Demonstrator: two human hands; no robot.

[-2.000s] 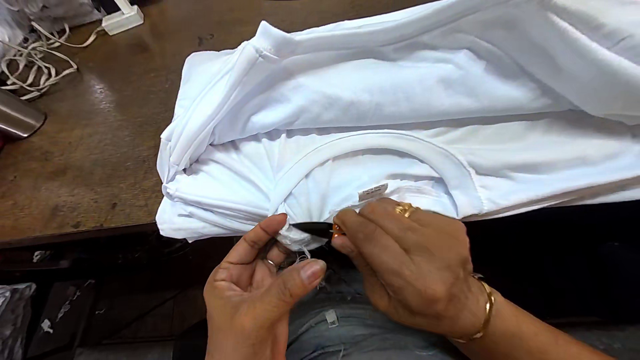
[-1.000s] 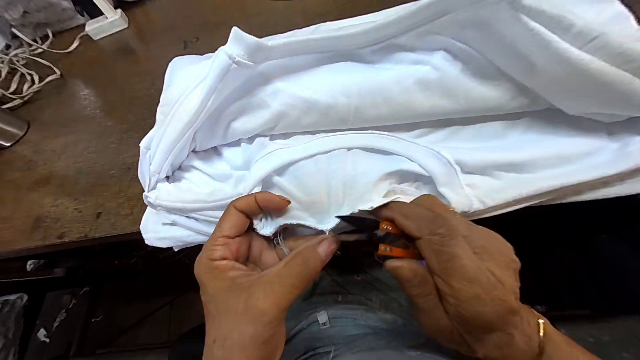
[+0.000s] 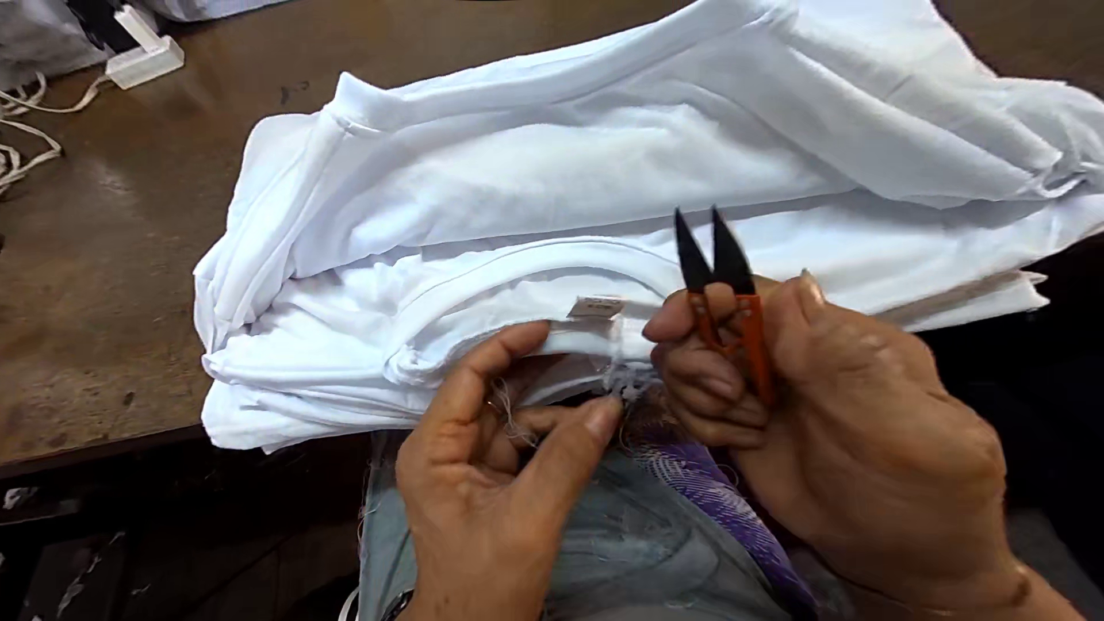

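A pair of thread snips (image 3: 724,302) with orange handles and dark blades is in my right hand (image 3: 845,414), its blades apart and pointing away from me over the white shirt (image 3: 535,181). My left hand (image 3: 509,466) is at the shirt's near edge, below the ribbed neckband (image 3: 535,259). Its thumb touches frayed seam threads (image 3: 625,379), and the forefinger lies against the fabric. Loose thread (image 3: 511,414) hangs about the left fingers. Inside the neckline a small label (image 3: 597,307) stands up.
The shirt lies on a brown wooden table (image 3: 112,259), partly over its front edge. At the far left are a white plug block (image 3: 145,60) and a coiled white cord (image 3: 26,142). Below the edge are grey cloth (image 3: 647,535) and a purple patterned cloth (image 3: 716,492) on my lap.
The snips, at the shirt's near edge a second ago, are now raised with their blades pointing away from me. The neckline label, not visible one second ago, shows again.
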